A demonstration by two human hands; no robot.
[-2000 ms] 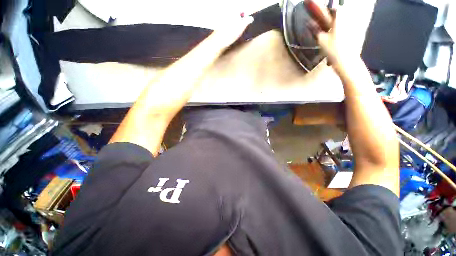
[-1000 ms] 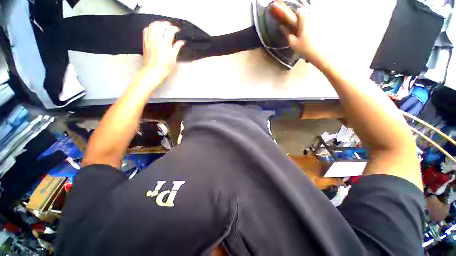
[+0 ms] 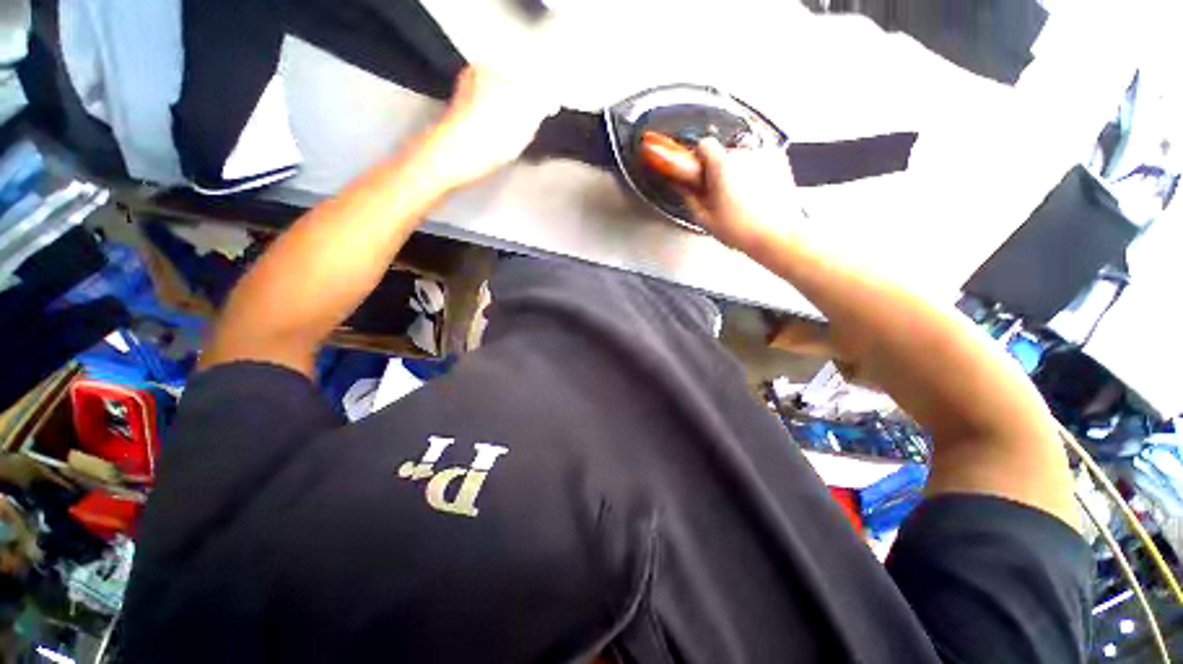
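The steam iron (image 3: 638, 114), a dark plate with an orange-red handle, lies on a long black strip (image 3: 850, 158) on the pale table. The strip sticks out on both sides of the iron. My right hand (image 3: 742, 195) is closed around the iron's handle. My left hand (image 3: 500, 117) is at the strip to the left of the iron, its fingers washed out by glare, so its grip cannot be made out. More black cloth (image 3: 376, 39) runs from behind my left hand to the upper left.
Black and pale cloth (image 3: 234, 91) hangs over the table's left end. A black square pad (image 3: 1053, 247) lies at the right end. Dark striped cloth (image 3: 960, 29) is at the far edge. A red basket (image 3: 114, 428) stands lower left. Yellowish hoses (image 3: 1122, 519) trail at the right.
The view has turned and shifted. The iron has moved left along the strip, whose right end now shows beyond it. My left hand is now closer to the iron than one second ago.
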